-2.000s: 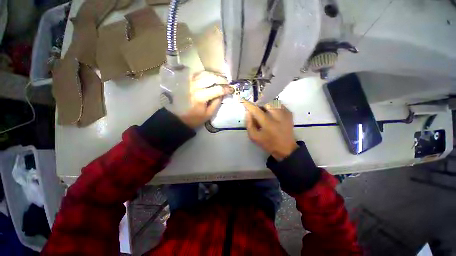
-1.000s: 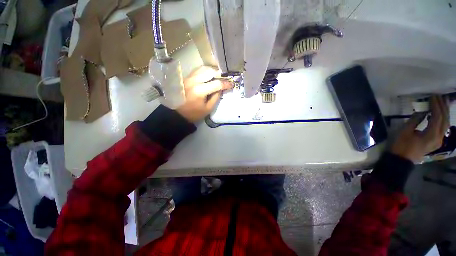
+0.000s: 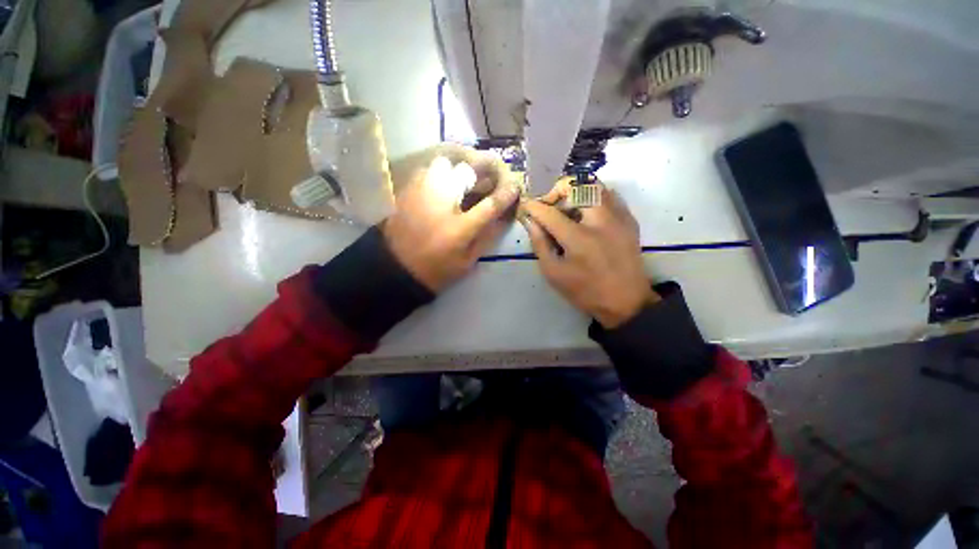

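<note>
My left hand (image 3: pixel 449 214) and my right hand (image 3: pixel 588 249) meet at the sewing area under the machine head (image 3: pixel 563 80). Thumbs and fingertips almost touch just in front of the presser foot (image 3: pixel 513 159). Whatever lies between the fingertips is too small and glare-lit to make out. A ribbed brass-coloured block (image 3: pixel 585 194) is partly behind my right fingers. Flat tan pieces (image 3: pixel 220 150) with pale stitched-looking edges lie overlapping at the left of the table.
The lamp head (image 3: pixel 349 161) hangs between the pieces and my left hand. A black smartphone (image 3: pixel 784 214) lies right of my right hand. A ribbed knob (image 3: pixel 678 71) juts from the machine. A whitish bin (image 3: pixel 84 413) with scraps stands left, below the table (image 3: pixel 252 306).
My right hand has come back from the table's right end to the needle area. My left hand's fingers have shifted slightly right. The tan piece behind the lamp no longer shows there.
</note>
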